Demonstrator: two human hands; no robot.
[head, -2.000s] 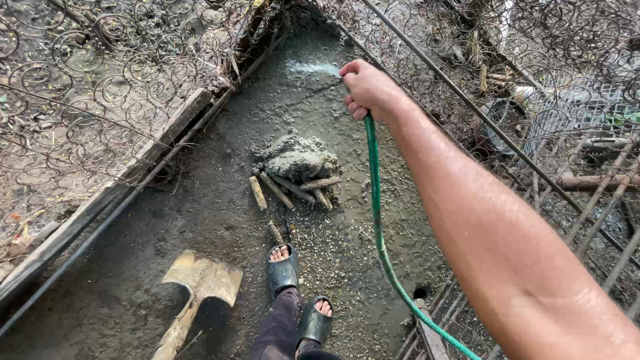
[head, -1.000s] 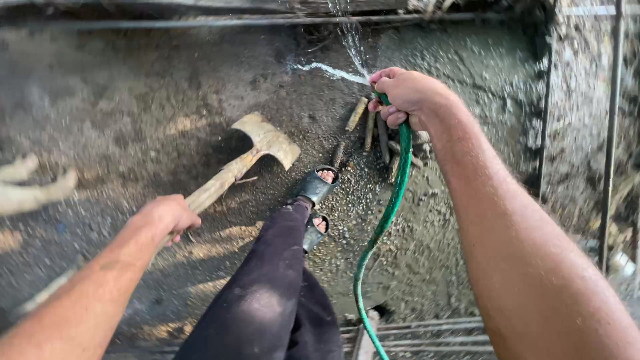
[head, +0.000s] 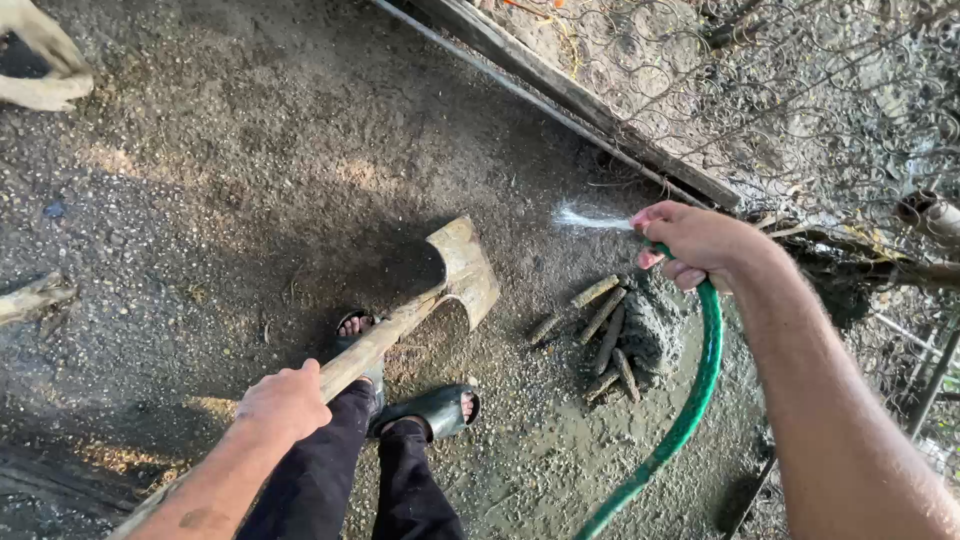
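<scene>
My left hand (head: 285, 401) grips the wooden handle of a shovel (head: 471, 274), whose muddy metal blade is raised above the gravelly ground. My right hand (head: 694, 244) is closed around the end of a green garden hose (head: 686, 420), with the thumb and fingers at its mouth. Water (head: 592, 219) sprays leftward from it in a narrow jet. Below and left of my right hand lie several short, mud-coated sticks (head: 602, 315) against a heap of wet grey mud (head: 651, 330). The hose hangs down past the bottom edge of the view.
My sandalled feet (head: 431, 411) stand on gravel beneath the shovel handle. A wooden beam (head: 592, 105) with a metal rod beside it crosses the top, bordering rusty coil-spring mesh (head: 750, 97). Pale wood (head: 45, 64) lies at the upper left, another piece (head: 34, 298) at the left edge.
My left hand, out of view two seconds ago, now holds the shovel, which lay near my feet then. My right hand has kept hold of the running hose. The view has turned strongly.
</scene>
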